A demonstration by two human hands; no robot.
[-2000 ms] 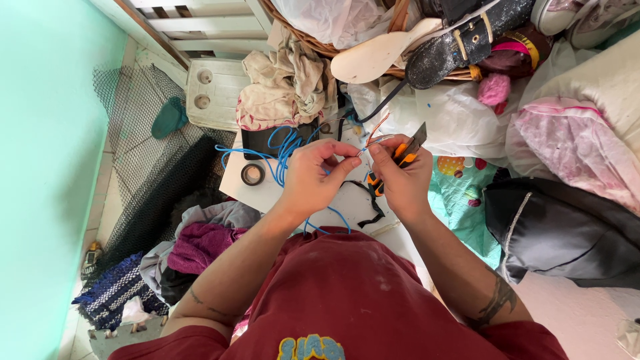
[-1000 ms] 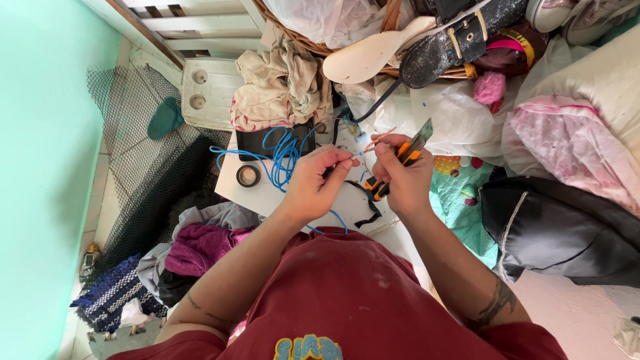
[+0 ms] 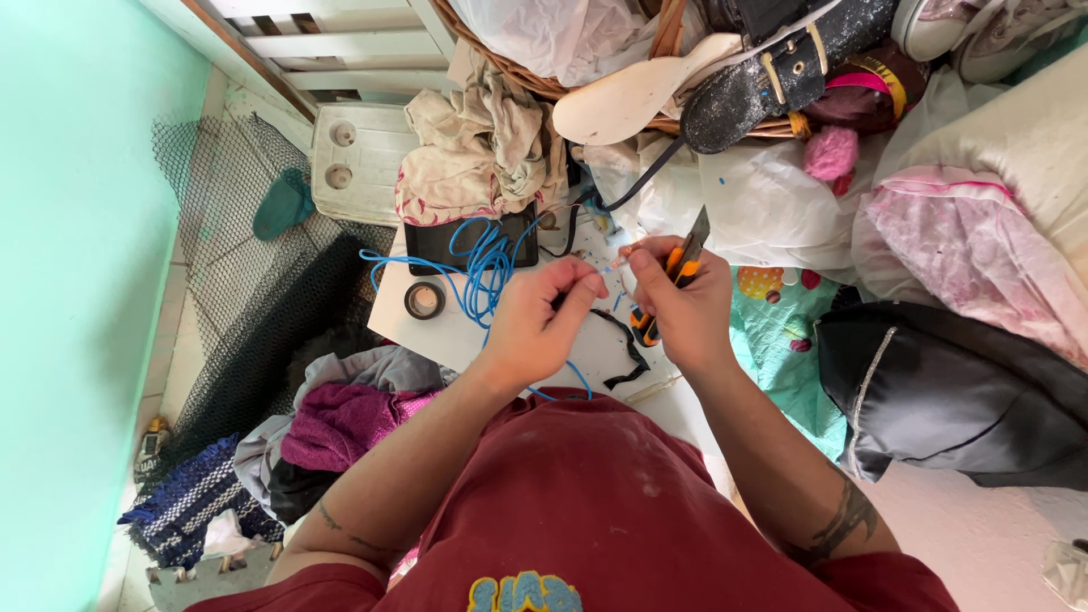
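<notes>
My left hand point(image 3: 544, 319) pinches a thin wire end point(image 3: 607, 269) between thumb and fingertips over a white board. Close to its right, my right hand point(image 3: 684, 302) has thumb and forefinger on the wire's other side and also holds an orange and black utility knife point(image 3: 682, 268), its blade out and pointing up and away. A loose coil of blue cable point(image 3: 486, 268) lies left of my hands, partly over a black flat device point(image 3: 429, 240). On the board point(image 3: 395, 297) sit a roll of black tape point(image 3: 424, 300) and a crumpled black strip point(image 3: 633, 357).
Crumpled beige cloth point(image 3: 484, 144) and a white plastic tray point(image 3: 357, 161) lie beyond the board. Black mesh point(image 3: 255, 314) and piled clothes point(image 3: 331, 425) are at left. A wicker basket point(image 3: 544, 85) with shoes stands at the top; plastic bags and a black cushion-like item point(image 3: 960, 395) fill the right.
My hands stay close together at the wire, with small finger shifts. The knife remains in my right hand, its blade now angled slightly differently.
</notes>
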